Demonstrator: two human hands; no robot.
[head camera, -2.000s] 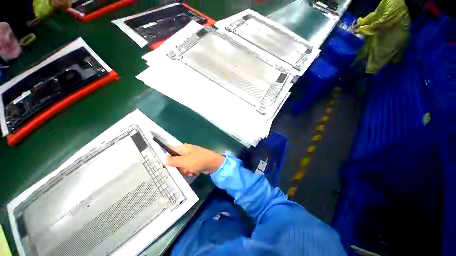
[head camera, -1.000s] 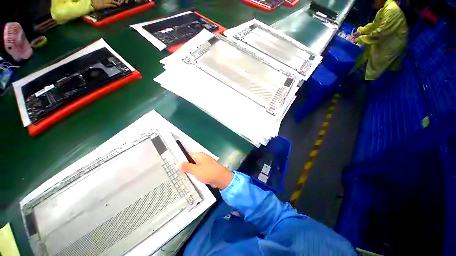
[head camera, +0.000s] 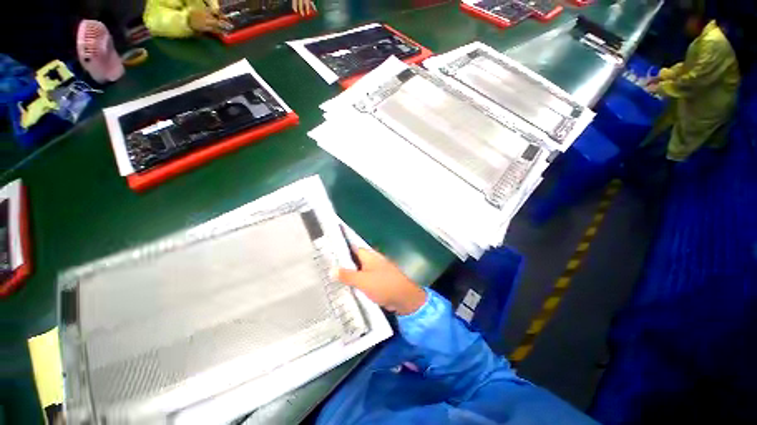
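Note:
A silver-grey laptop bottom cover (head camera: 199, 303) lies in front of me at the lower left, over a white interleaf sheet (head camera: 332, 344). Its left side is blurred and looks raised. Dark patches sit near both short ends. My right hand (head camera: 380, 280) is at the cover's right edge, thumb over the edge, fingers partly hidden. Slim black tweezers (head camera: 349, 246) stick out of this hand, beside the dark patch. My left hand is not in view.
Stacked covers with white sheets (head camera: 448, 137) lie beyond my hand. Laptop base units (head camera: 199, 124) sit on red trays (head camera: 216, 149) across the green bench. A yellow piece (head camera: 47, 373) is at lower left. People in yellow smocks are at the back.
The view has shifted, so the bench things sit further right and lower. The cover's left side has risen and blurred. My right hand stays at the cover's right edge with the tweezers.

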